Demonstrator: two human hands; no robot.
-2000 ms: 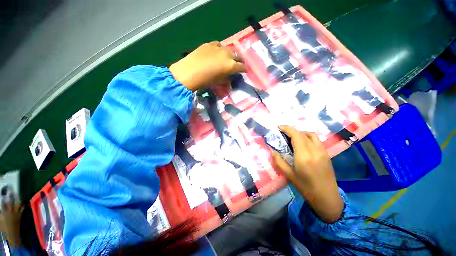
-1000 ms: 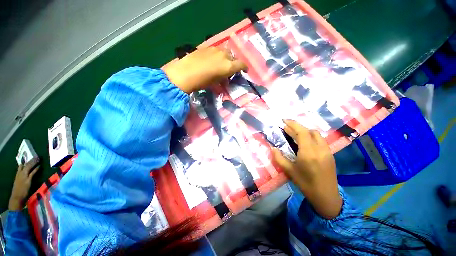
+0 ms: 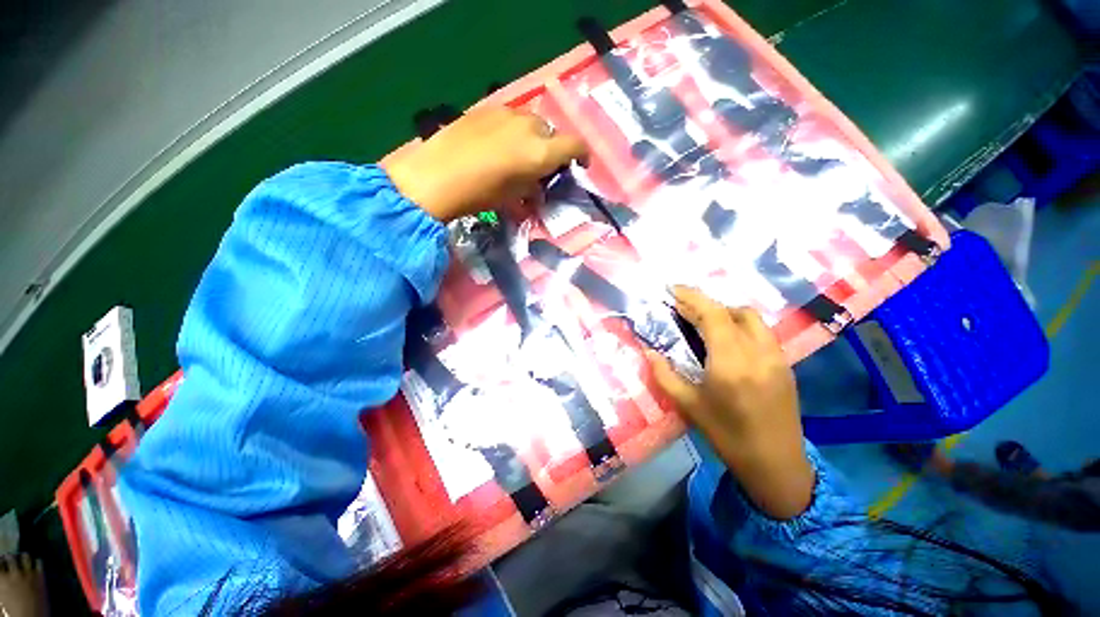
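Observation:
A red-orange tray [image 3: 887, 280] holds several dark watches with black straps [image 3: 790, 275] under shiny clear film [image 3: 531, 398]. My left hand [image 3: 495, 157] is over the tray's far middle, fingers bent down at a dark strap; its fingertips are partly hidden, so its grip cannot be told. A small green light [image 3: 487, 218] shows below it. My right hand [image 3: 745, 392] is at the near edge, thumb and index finger closed around a dark watch piece [image 3: 689, 338] in its slot.
A white retail box [image 3: 111, 365] stands on the green bench [image 3: 241, 151] at left. Another red tray [image 3: 75, 506] lies beyond my left sleeve. A person's hand [image 3: 22, 588] is at the lower left edge. A blue stool [image 3: 983, 331] is at right, above the blue floor.
The other person's hand has taken the farther-left white box and drawn back to the lower left. An arm or limb has appeared low at right. My hands have barely moved.

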